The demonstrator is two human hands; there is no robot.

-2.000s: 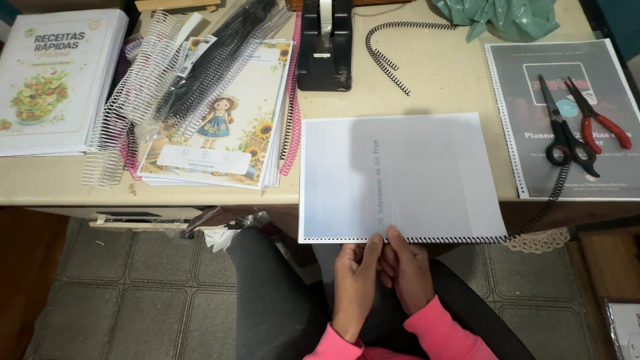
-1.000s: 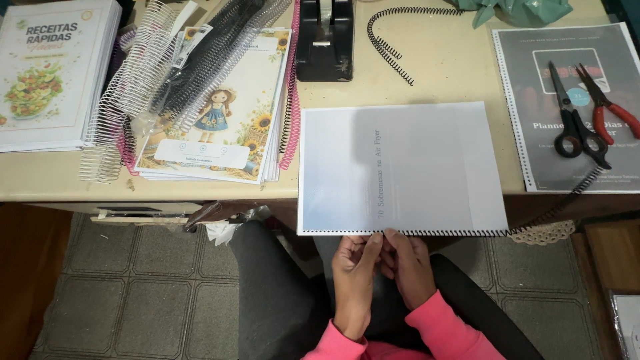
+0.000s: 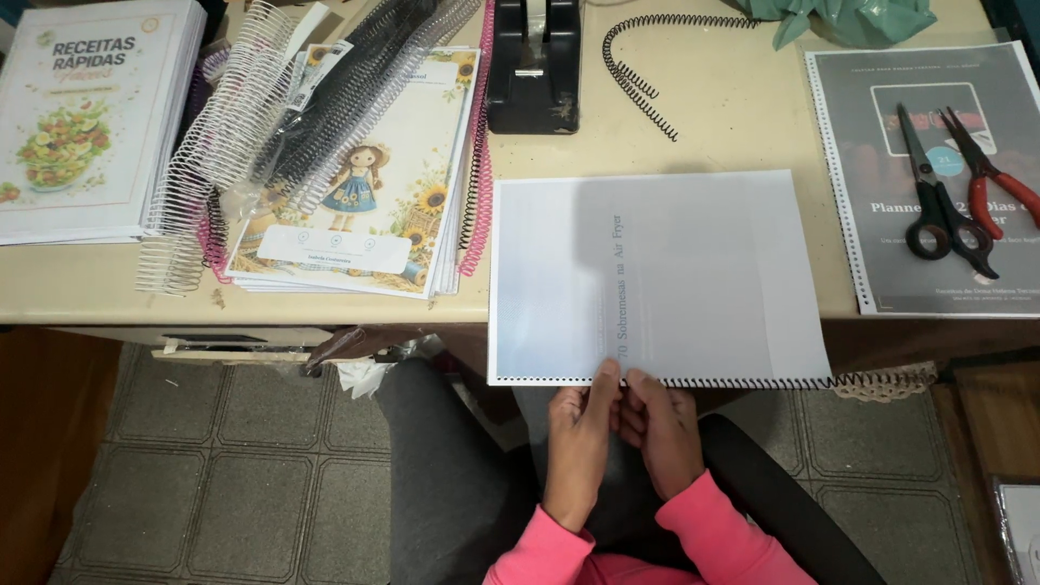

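A punched stack of sheets under a clear cover (image 3: 691, 268) lies on the table with its holed edge toward me, jutting past the table's front. A black plastic binding coil (image 3: 747, 383) runs through the holes from about the middle to the right corner, and its tail hangs out beyond that corner. The holes left of my hands hold no coil. My left hand (image 3: 587, 439) pinches the holed edge, thumb on top. Close beside it, my right hand (image 3: 660, 422) has its thumb and fingers at the coil's leading end; the fingertips below the edge are partly hidden.
Scissors (image 3: 934, 195) and red-handled pliers (image 3: 987, 183) lie on a punched, grey-covered stack at right. Behind are a tape dispenser (image 3: 534, 81), a loose black coil (image 3: 621, 49) and a green plastic bag (image 3: 869, 20). Bundled coils (image 3: 227, 114) and printed stacks (image 3: 89, 122) occupy the left.
Between the earlier frames and now, the coil's leading end has moved slightly left along the holed edge. Both hands stay at the edge, close together.
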